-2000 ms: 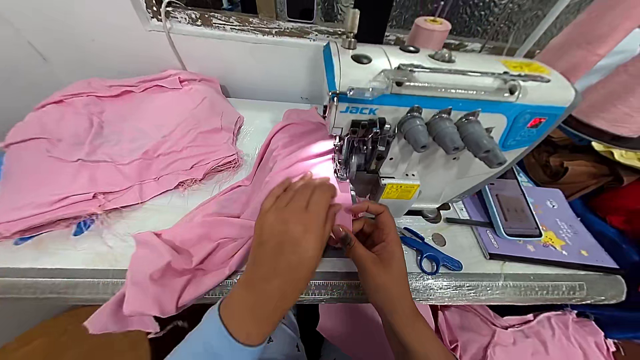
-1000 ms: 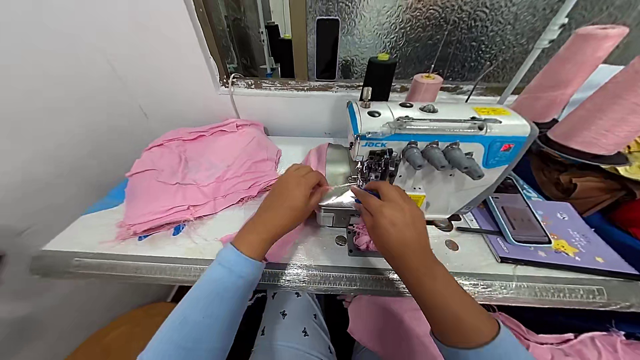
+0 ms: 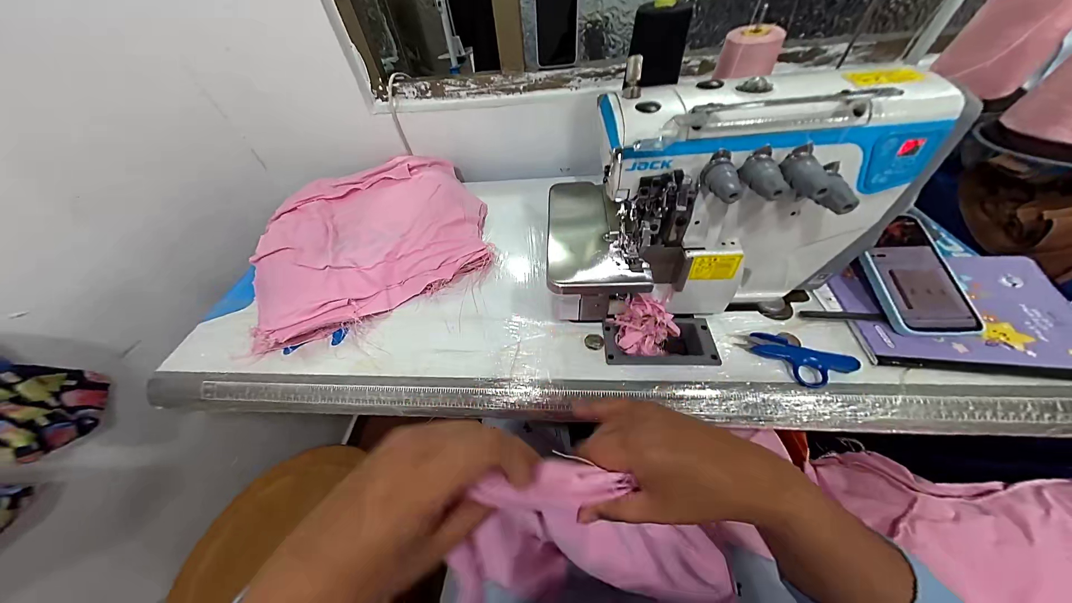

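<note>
Pink knit fabric is bunched between my two hands, over my lap and in front of the table edge. My left hand, blurred, grips its left part. My right hand pinches a gathered edge of the same fabric, where a thin thread shows. Beyond them stands a white and blue Jack overlock sewing machine; its metal cloth plate has no fabric on it. Pink trimmings fill part of the waste opening below the needle area. A stack of pink fabric pieces lies left of the machine.
Blue thread snips lie right of the waste opening. Farther right, a smartphone rests on a purple notebook. A measuring tape runs along the front edge. Thread cones stand behind the machine. More pink fabric hangs at lower right.
Two seconds ago the fabric lay under my hands at the needle area; one second ago my hands were at the cloth plate. Now both hands hold fabric below the table edge.
</note>
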